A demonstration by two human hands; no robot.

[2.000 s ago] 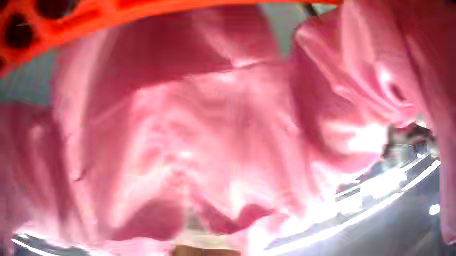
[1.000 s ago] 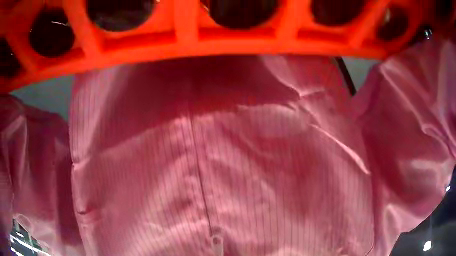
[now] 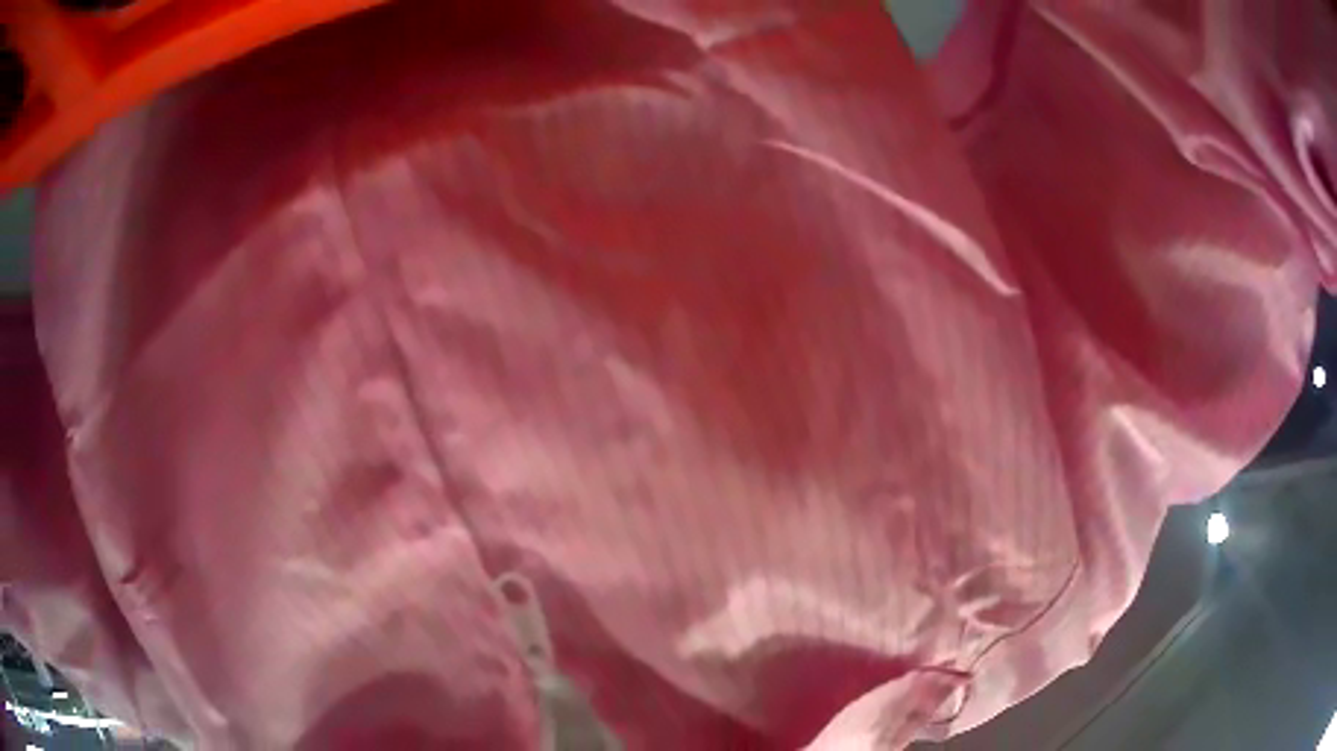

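The edge of an orange-red parts tray [image 3: 191, 56] shows at the top left, cut off by the picture's edge. Parts of dark pockets show at its far left end; what lies in them cannot be told. The wearer's pink striped smock fills most of the view. A pink sleeve [image 3: 1158, 279] shows at the right, bent and creased. Neither of my hands is in the picture, so their hold on the tray is hidden.
Grey-green floor shows in small gaps at the top. At the lower right is a dark grey surface with a bright light [image 3: 1217, 528]. Bright light strips [image 3: 66, 716] show at the lower left.
The tray has shifted up and to the left, so only its left edge shows now. The smock has tilted and moved left in the view, and more of the lower right background shows.
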